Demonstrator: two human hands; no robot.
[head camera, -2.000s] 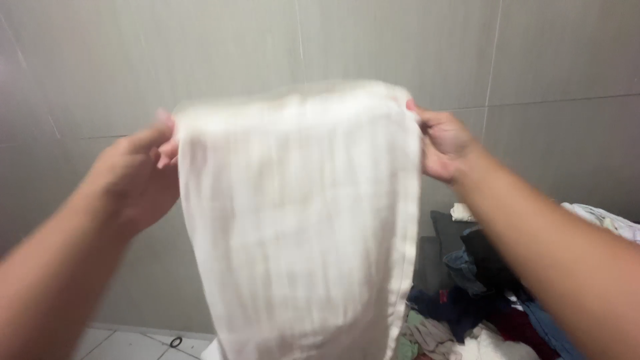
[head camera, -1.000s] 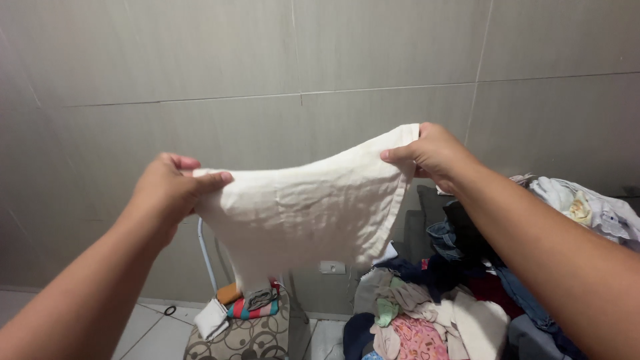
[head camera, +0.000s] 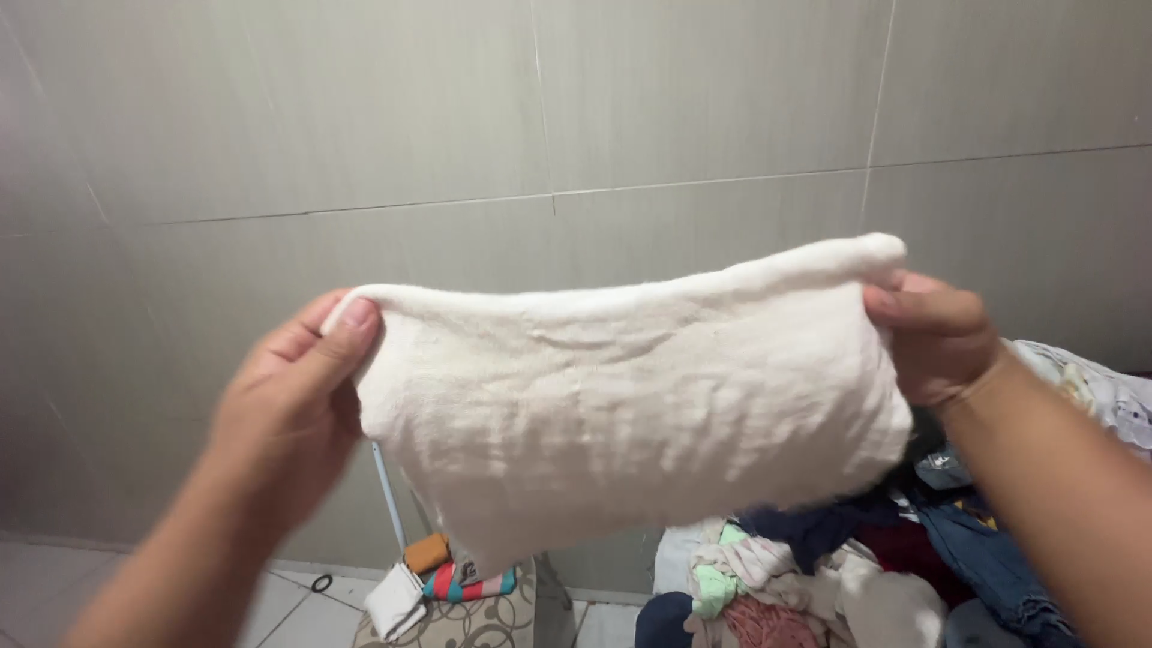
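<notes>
A white cloth (head camera: 621, 405), doubled over along its top, hangs stretched between both hands in front of the wall. My left hand (head camera: 301, 387) pinches its upper left corner, thumb in front. At the upper right corner my right hand (head camera: 936, 333) grips the cloth, the thumb on the near side and the fingers partly hidden. The right end of the cloth stands a little higher than the left.
Behind is a grey tiled wall (head camera: 432, 108). Low in the middle, a patterned seat (head camera: 477, 625) bears small folded cloths (head camera: 396, 601). A large heap of mixed clothes (head camera: 810, 576) lies at the lower right. A dark ring (head camera: 321, 583) lies on the white tiled floor.
Two seconds ago the cloth hung long between the hands; now it hangs shorter, with a rounded fold along its top. Both hands have kept hold of it.
</notes>
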